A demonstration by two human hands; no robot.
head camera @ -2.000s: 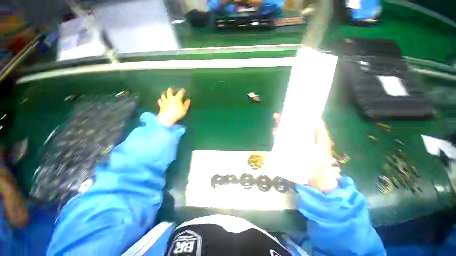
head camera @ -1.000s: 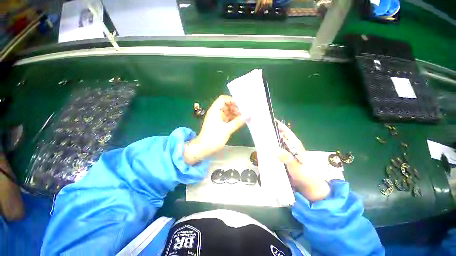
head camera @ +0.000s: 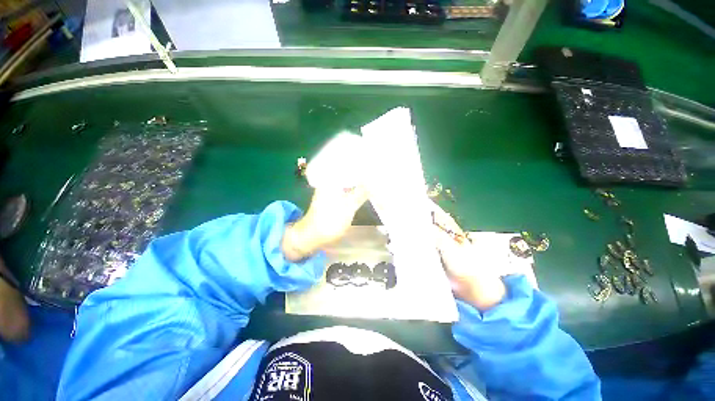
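A long white paper strip (head camera: 396,168) stands tilted between my hands, partly washed out by glare. My left hand (head camera: 328,219) holds its left edge; a glaring white patch above hides the fingertips, and whether it is paper or skin I cannot tell. My right hand (head camera: 469,270) grips the strip's right side, with a thin brownish thing lying along the fingers. Below lies a white work sheet (head camera: 313,302) with a row of black round discs (head camera: 361,274), partly covered by the strip. A round metallic piece (head camera: 520,247) lies at its right end.
A clear blister tray (head camera: 117,204) lies at left. Small curved gold and dark parts (head camera: 623,266) lie loose at right. Black trays (head camera: 619,133) with a white label are at upper right. A pale rail (head camera: 313,76) crosses behind. Another person's arm (head camera: 12,309) shows at far left.
My right hand has come from the right with the strip, and my left hand has moved from the bench onto it. Over the last second, a bright white patch has appeared above my left hand.
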